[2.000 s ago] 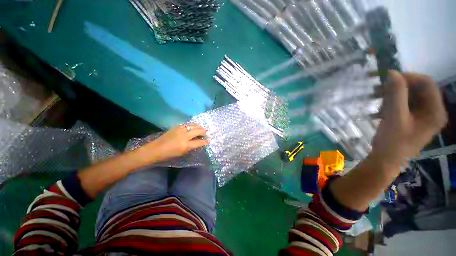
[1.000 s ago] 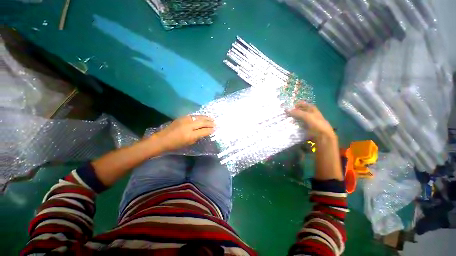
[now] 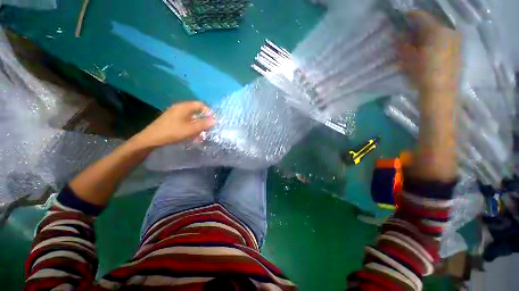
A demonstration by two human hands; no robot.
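My left hand [image 3: 185,122] has its fingers closed on the near left edge of a clear bubble wrap sheet [image 3: 250,128] in front of my lap. My right hand [image 3: 432,54] is raised at the upper right, strongly blurred. A blurred whitish, striped bundle of rods [image 3: 358,62] reaches from it down-left over the bench; its far end near the hand is unclear. White rods [image 3: 273,59] with greenish ends lie fanned on the bench behind the wrap, partly covered by the blurred bundle.
A utility knife [image 3: 363,150] and an orange and dark blue tape holder [image 3: 387,182] lie at the right. Silvery packs [image 3: 484,122] are stacked far right. A heap of rods [image 3: 213,14] is at the back. Bubble wrap supply [image 3: 34,136] lies left; a tan stick [image 3: 82,17] back left.
My right hand has moved from the rods over the wrap to the upper right. The rods on the wrap no longer show there. My left hand has moved slightly left and up, gripping the wrap edge.
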